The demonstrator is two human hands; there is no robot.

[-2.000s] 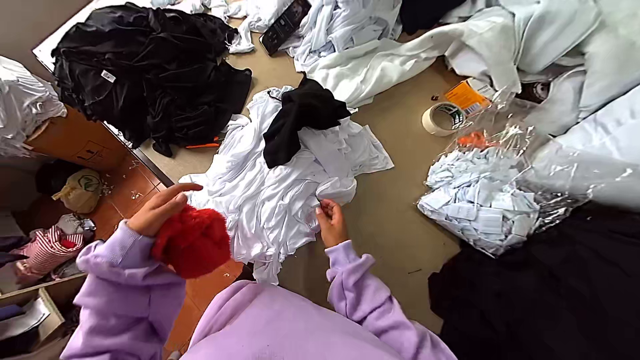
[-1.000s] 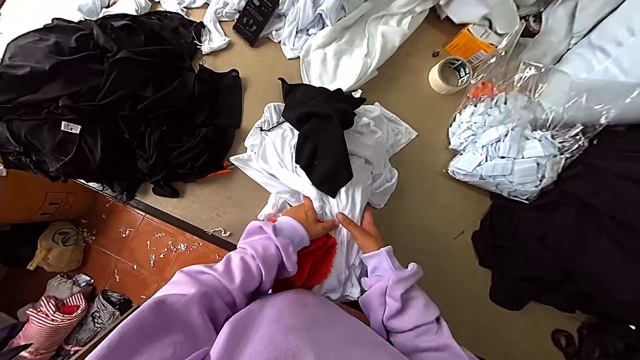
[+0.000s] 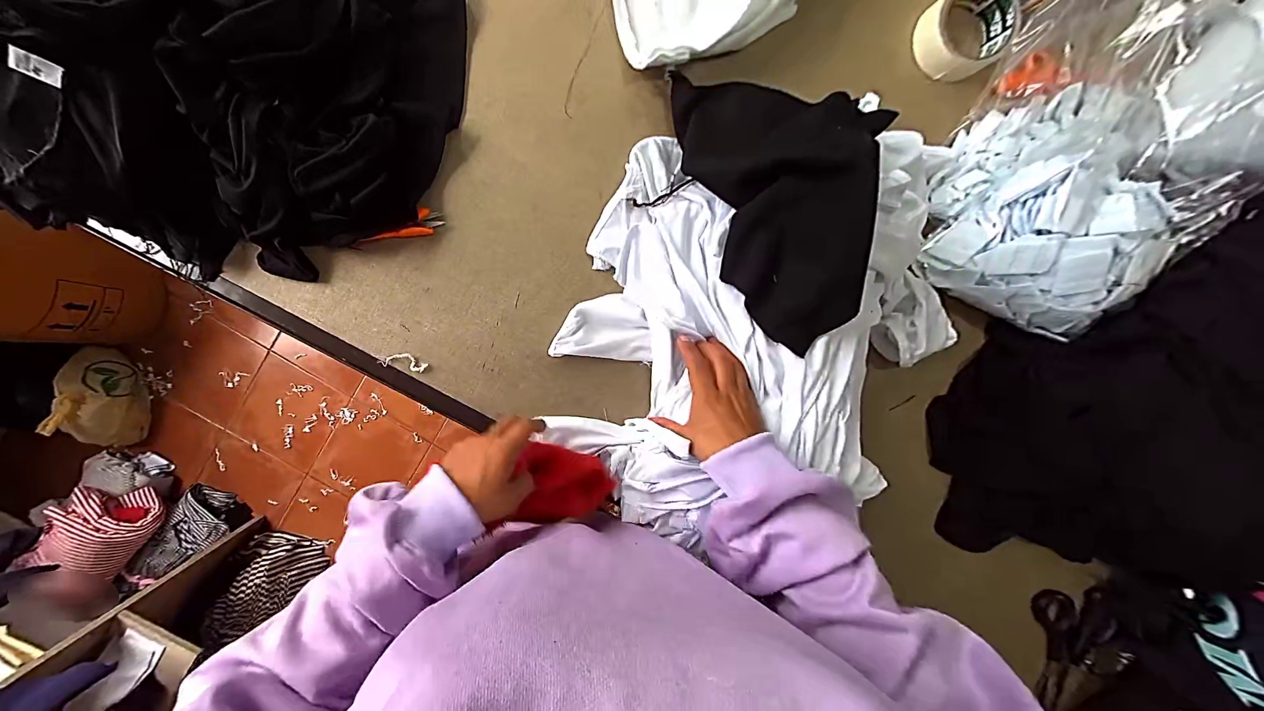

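My left hand [image 3: 491, 466] holds a bunched red cloth [image 3: 563, 482] at the table's near edge, against the lower left of the white garments. Resting on the white garments [image 3: 681, 286], my right hand [image 3: 719, 395] has its fingers spread, pointing up and away from me; whether it pinches any fabric cannot be seen. A folded black cloth [image 3: 790, 207] lies on top of the white pile, just beyond that hand. Part of the red cloth is hidden by my left hand and by my sweatshirt.
Black garments [image 3: 316, 109] cover the table's upper left, with an orange-handled tool [image 3: 405, 231] beside them. At right are a roll of tape [image 3: 960, 38], a clear bag of white labels [image 3: 1047, 217] and dark cloth [image 3: 1116, 425]. Boxed clothes [image 3: 104, 523] stand lower left by the tiled floor [image 3: 326, 425].
The white garments have been shifted and spread out. My hands were close together a second ago; now the left one is off to the left with the red cloth. The view has moved closer.
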